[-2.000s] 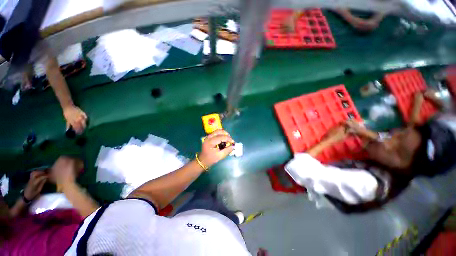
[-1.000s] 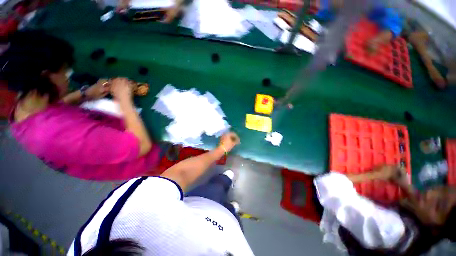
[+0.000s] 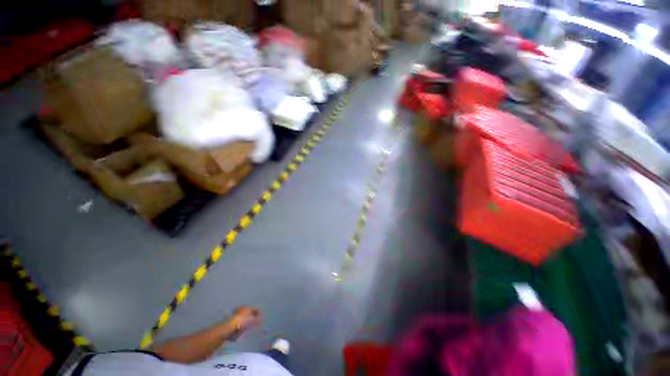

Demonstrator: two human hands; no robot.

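Observation:
My left hand [image 3: 247,317] is small and blurred at the lower left, over the grey floor [image 3: 294,257], with a yellow band at the wrist. Its fingers look partly curled, and I cannot tell whether it holds anything. It touches no bench or tray that I can see. My right hand is out of the picture. A stack of red trays [image 3: 514,198] stands on the green bench [image 3: 507,275] at the right, away from my hand.
A person in a pink top [image 3: 492,345] is at the lower right, beside a red stool or crate [image 3: 367,358]. Cardboard boxes [image 3: 103,95] and white bags [image 3: 209,110] lie on a dark pallet at the upper left. Yellow-black tape [image 3: 246,219] crosses the floor.
The view has swung left from the bench to the aisle. My left hand has left the bench, where it held a small dark piece two seconds ago. The yellow pieces and white sheets are out of view.

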